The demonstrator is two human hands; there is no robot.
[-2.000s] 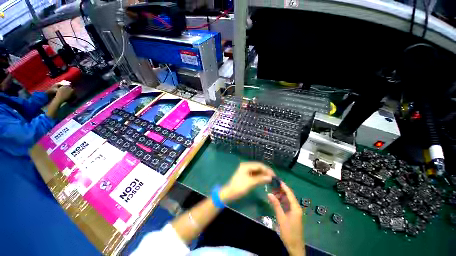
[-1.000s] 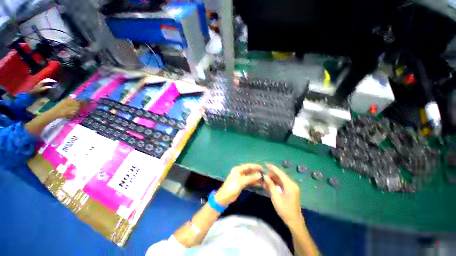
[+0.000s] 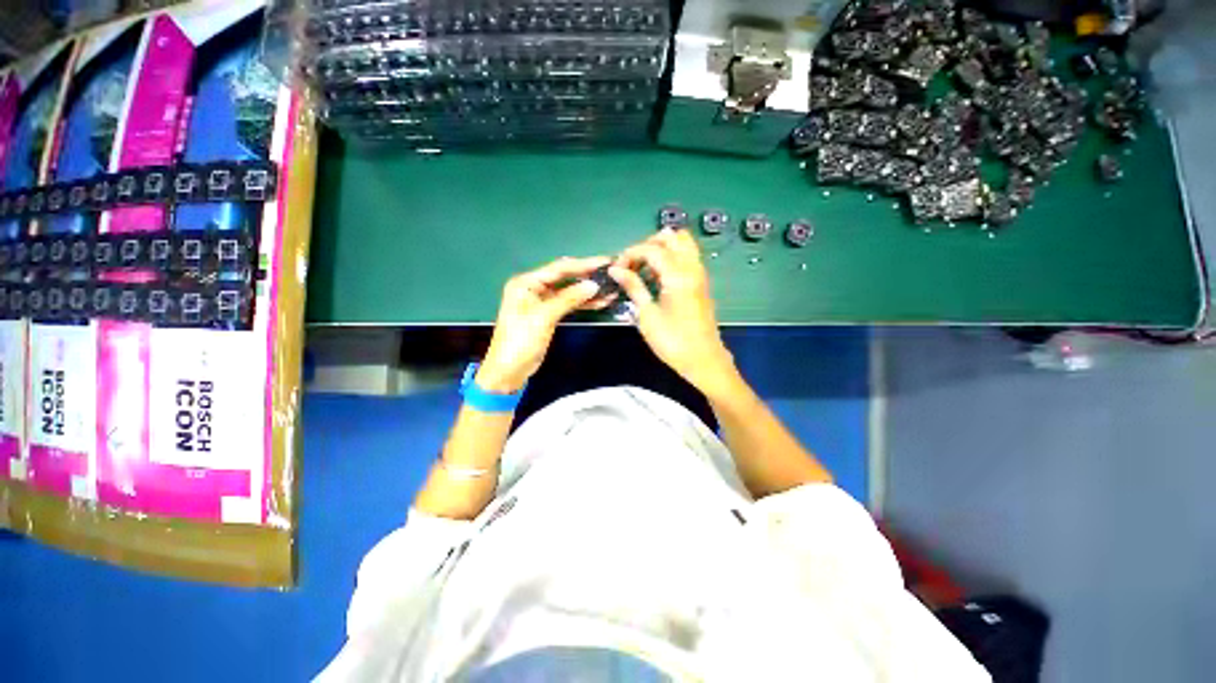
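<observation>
My left hand (image 3: pixel 536 315) and my right hand (image 3: pixel 674 300) meet over the front edge of the green bench mat (image 3: pixel 440 254). Both hands' fingers hold a small dark part (image 3: pixel 606 282) between them. The fingers hide much of it, so I cannot tell exactly what it is. Several round black parts (image 3: pixel 756 227) sit in a spaced row behind my right hand. A heap of circuit boards (image 3: pixel 947 100) lies at the back right. A small white pile (image 3: pixel 624 314) shows at the bench edge under my right hand.
A pale metal screw feeder (image 3: pixel 738 87) stands behind the row. Stacked clear plastic trays (image 3: pixel 494 74) stand left of it. Printed cardboard (image 3: pixel 200 414) with black part strips (image 3: pixel 127 251) lies at the left. Tiny specks lie on the mat near the round parts.
The view has tilted down and turned, so the bench front and my lap show. The other person's arms at the left have left the picture. My hands still hold the small dark part.
</observation>
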